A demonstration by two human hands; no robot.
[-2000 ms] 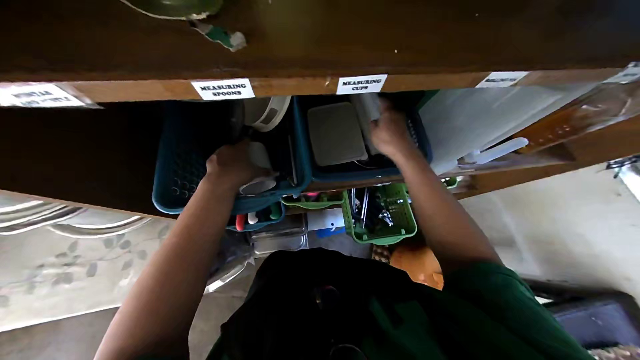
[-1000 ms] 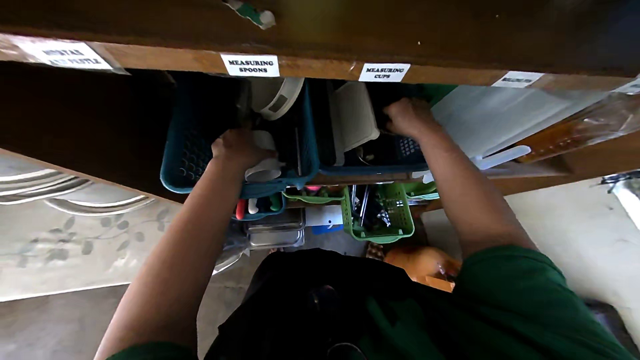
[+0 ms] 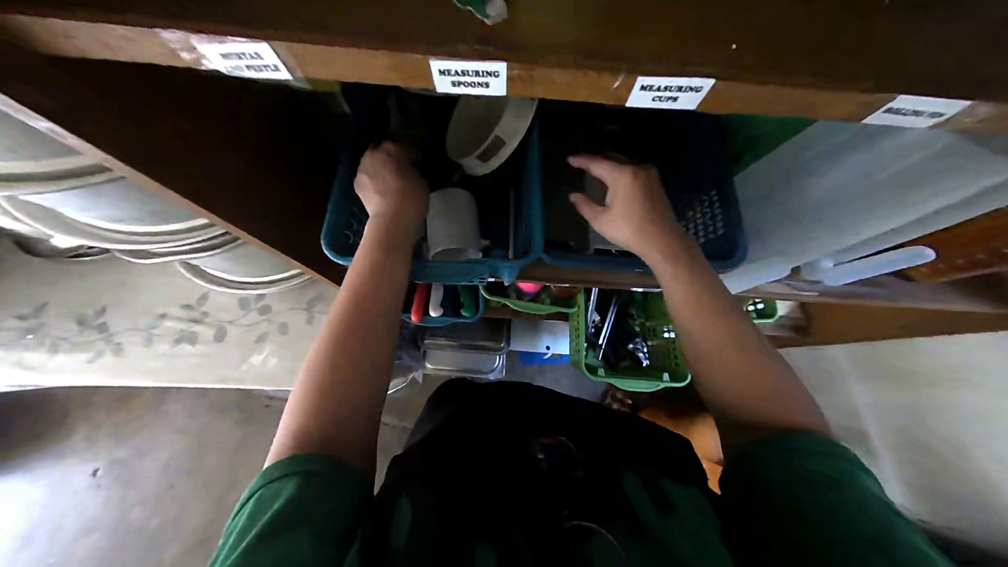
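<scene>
Two blue plastic baskets stand side by side on a wooden shelf. In the left basket [image 3: 461, 272], my left hand [image 3: 391, 185] reaches down with its fingers bent; whether it grips anything there is hidden. A white cylindrical container [image 3: 454, 224] stands just right of that hand, and a round white container [image 3: 490, 134] lies behind it. Over the right basket [image 3: 720, 228] my right hand [image 3: 626, 201] hovers with thumb and fingers apart and nothing between them. The dark inside of this basket shows few details.
The shelf edge [image 3: 567, 85] with paper labels runs above both hands. Below are a green basket [image 3: 634, 384] of metal utensils, a small blue basket [image 3: 445, 319] with coloured handles and clear lidded containers [image 3: 465, 358]. Metal trays [image 3: 157, 220] lie left; white sheets [image 3: 858, 189] are at right.
My left hand has moved off the white cylindrical container to its left. My right hand has shifted inward and its fingers have spread. The pale flat container tilted up in the right basket no longer shows.
</scene>
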